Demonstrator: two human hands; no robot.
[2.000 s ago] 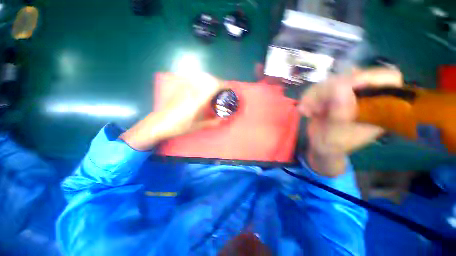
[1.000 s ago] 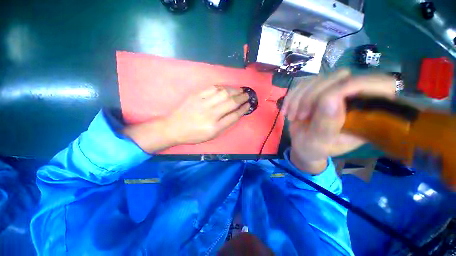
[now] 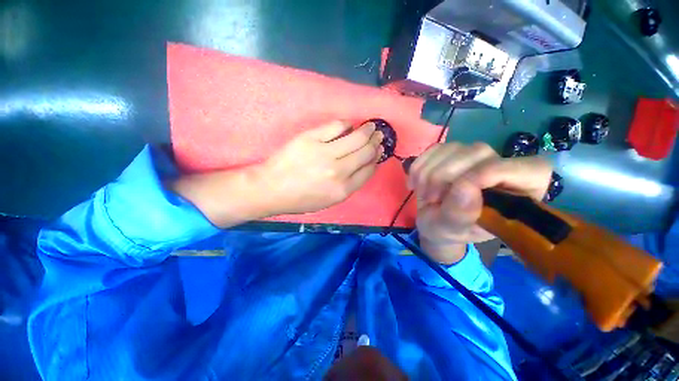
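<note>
My left hand (image 3: 320, 167) holds a round black assembly (image 3: 386, 140) on the salmon-red mat (image 3: 246, 104), its fingers over the assembly's left side. My right hand (image 3: 461, 193) is closed around the front of the orange electric screwdriver (image 3: 588, 260), whose body points down to the right. The screwdriver's thin bit points left at the assembly's right edge. Whether it touches a screw is too small to tell.
The silver-grey screw feeder (image 3: 514, 26) stands behind the mat on the right. Several black assemblies (image 3: 566, 132) stand right of it, near a red block (image 3: 653, 128). A black cord (image 3: 461, 290) crosses my lap. A thin dark wire crosses the mat's right side.
The screwdriver has come down and left, its bit now at the assembly's edge. The view has shifted, showing more assemblies at the right. My left hand still holds the assembly.
</note>
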